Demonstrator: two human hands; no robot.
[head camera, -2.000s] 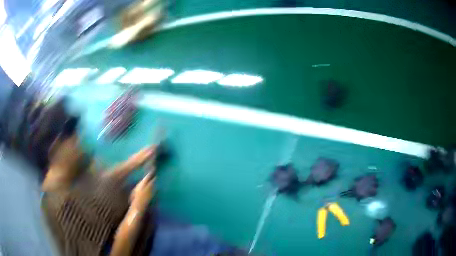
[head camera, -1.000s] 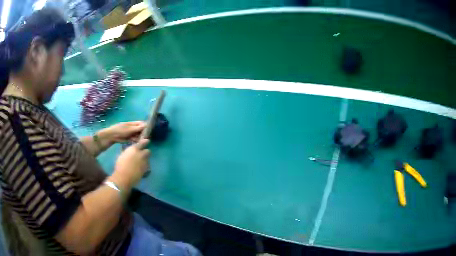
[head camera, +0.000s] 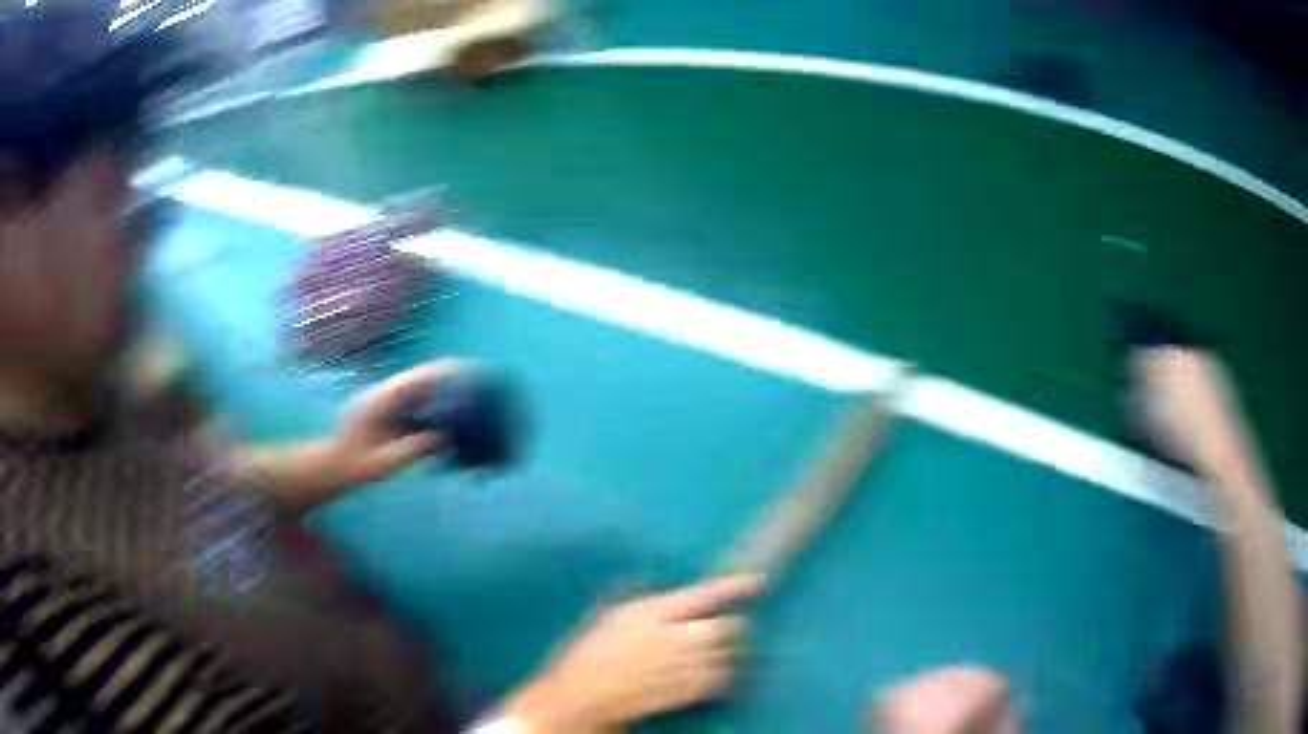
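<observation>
The frame is blurred. My right hand (head camera: 1176, 402) is stretched over the dark green belt at the right. Its fingertips are at a small dark unit (head camera: 1140, 321); whether they grip it is too blurred to tell. My left hand (head camera: 950, 706) shows only in part at the bottom edge, low over the teal bench (head camera: 631, 502). Its fingers and anything in it cannot be made out.
Another person sits at the left. One of their hands (head camera: 376, 430) holds a black unit (head camera: 481, 419), the other (head camera: 646, 648) a pale hammer handle (head camera: 811, 495). A reddish-purple wire bundle (head camera: 359, 294) lies behind. A dark shape (head camera: 1188, 688) is at lower right.
My two hands have come into view, the right one at the dark unit on the belt. The other person's hands have moved apart. The yellow cutters and nearby units are out of view.
</observation>
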